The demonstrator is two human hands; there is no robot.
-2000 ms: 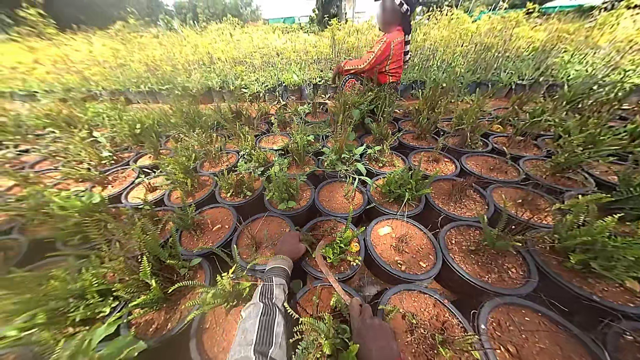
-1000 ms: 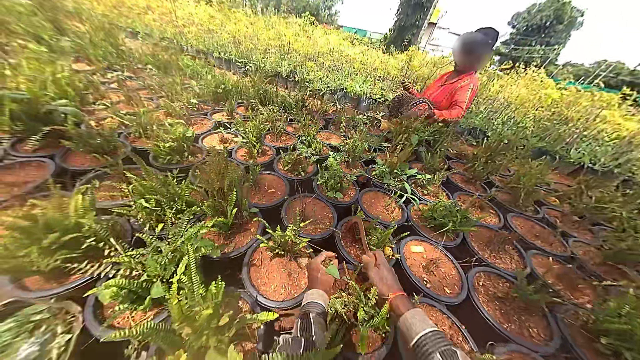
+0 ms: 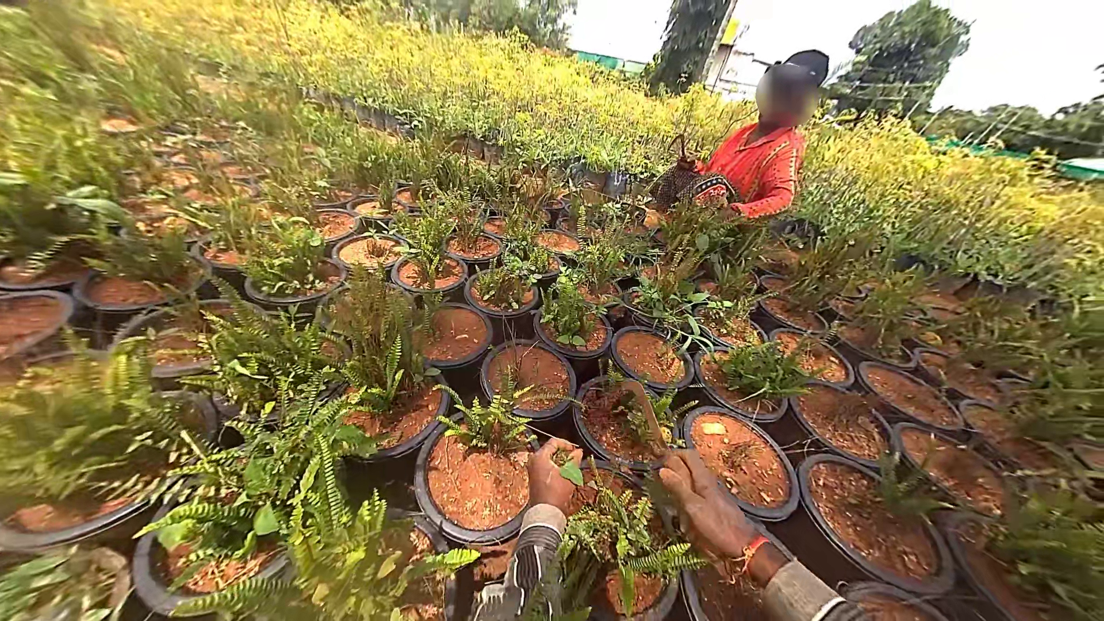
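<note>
My left hand is closed on a small green leafy sprig, at the right rim of a black pot of reddish soil with a small fern. In my right hand is a thin, flat, brown curved tool, its upper end over a pot behind; its material is unclear. A leafy fern grows from a pot between my forearms. Just beyond the right hand sits a pot of bare soil with a pale leaf on it.
Black pots with soil, ferns and weeds stand rim to rim all around. Tall ferns crowd the left side. A person in a red top sits among the pots at the upper right, before a bed of yellow-green plants.
The view has swung since the oldest frame. My right hand has kept hold of the tool. A green sprig now shows plainly in my left hand.
</note>
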